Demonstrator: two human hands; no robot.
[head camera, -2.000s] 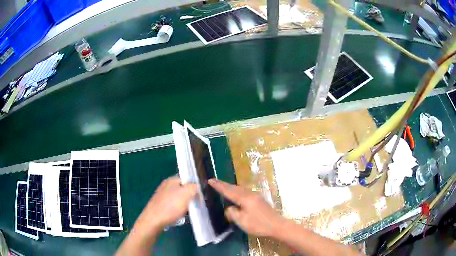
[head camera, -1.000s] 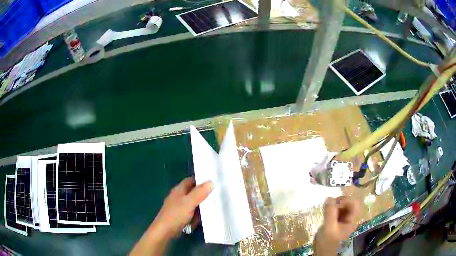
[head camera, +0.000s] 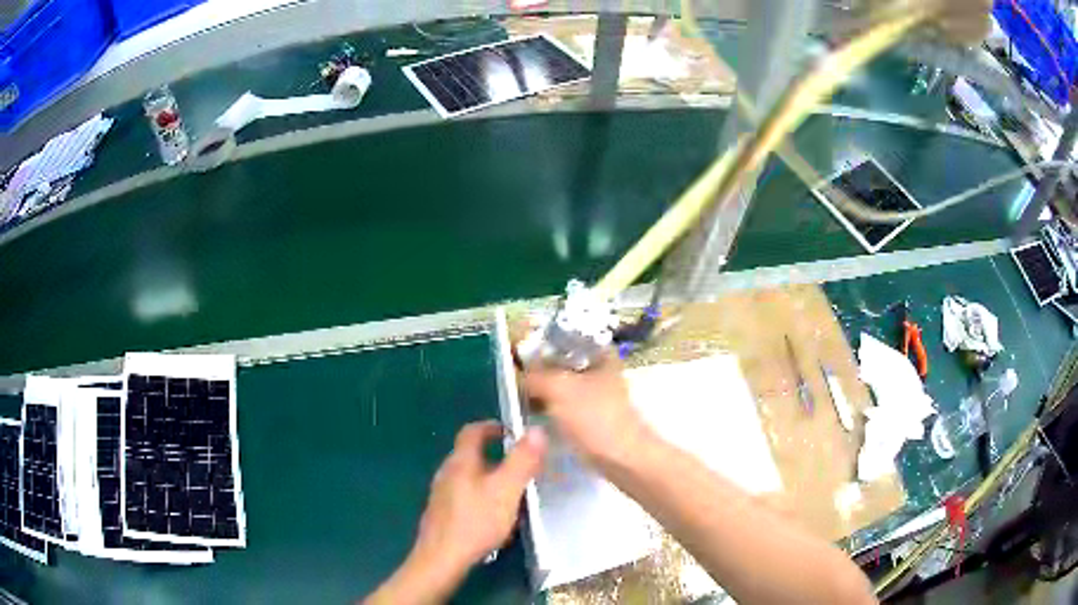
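My left hand (head camera: 479, 496) grips the near-vertical white board (head camera: 515, 414) by its edge, at the left side of the tan mat. A second white face (head camera: 585, 520) spreads to the right from it, low over the mat. My right hand (head camera: 579, 402) is closed around the silver, foil-wrapped glue gun (head camera: 577, 329) at the upper part of the board. The yellow hose (head camera: 674, 219) runs up and right from the gun. The gun's tip and parts of the fingers are hidden or blurred.
A white sheet (head camera: 709, 408) lies on the tan mat (head camera: 810, 319). Overlapping solar panels (head camera: 180, 455) lie at left. Orange pliers (head camera: 914, 346) and crumpled white cloth (head camera: 893, 402) are at right. A metal upright (head camera: 721, 225) stands beyond the mat; another panel (head camera: 872, 201) lies on the conveyor.
My right hand has taken hold of the glue gun and brought it left to the board's upper part. The hose swung left with it. The board's right face has opened outward and lower.
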